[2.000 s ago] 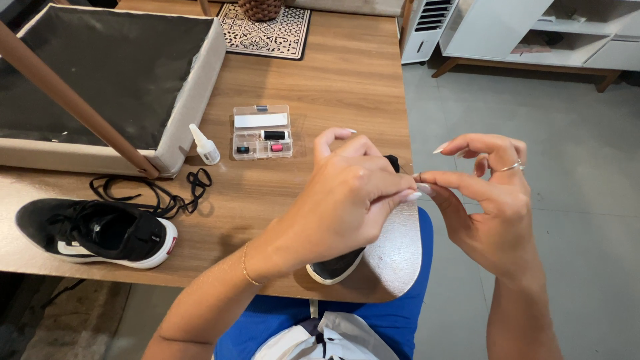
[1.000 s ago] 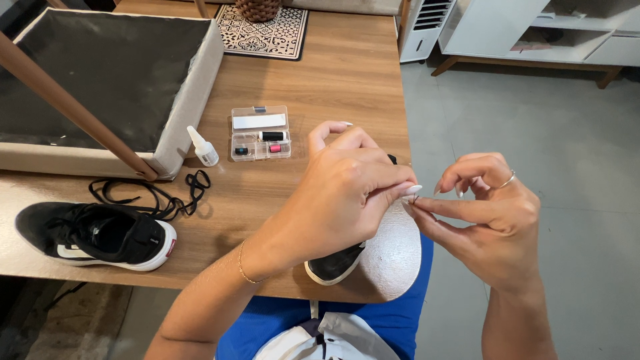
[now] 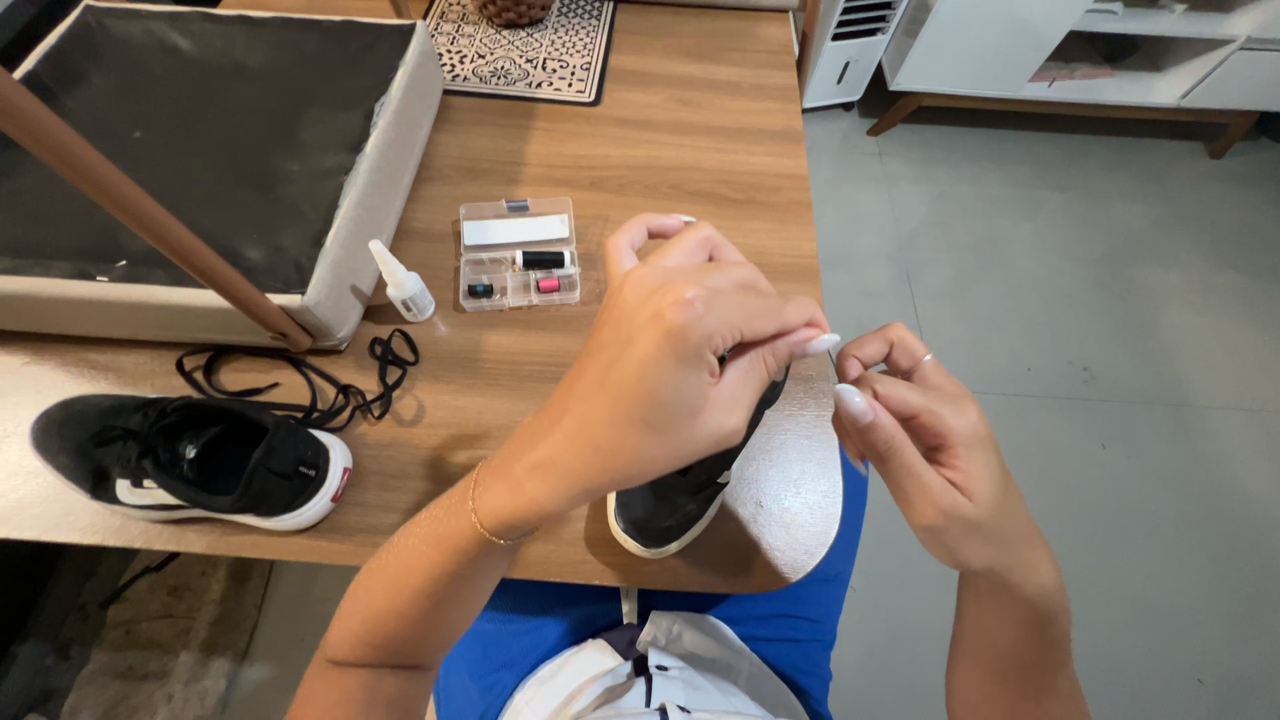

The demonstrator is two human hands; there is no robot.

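My left hand [image 3: 690,350] is above a black shoe [image 3: 670,505] near the table's rounded corner, thumb and index finger pinched together on something too small to make out. Just right of those fingertips is my right hand [image 3: 915,435], its thumb near its curled fingers. A thin dark line, perhaps thread or a needle, shows between the two hands. Much of the shoe is hidden under my left hand. A clear plastic sewing box [image 3: 516,290] with thread spools lies open beyond my left hand. Another black shoe [image 3: 190,460] with a white sole rests at the left.
Black shoelaces [image 3: 330,385] lie behind the left shoe. A white nozzle bottle [image 3: 408,292] stands beside an upturned upholstered seat [image 3: 385,170] with a wooden leg [image 3: 150,210]. A patterned mat [image 3: 530,70] is at the back of the wooden table [image 3: 700,130]. Right of the table is grey floor.
My right hand has turned and its fingers have curled in, with the thumb now lower. Its fingertips met the left hand's a second ago; now a small gap shows. My left hand keeps its pinch.
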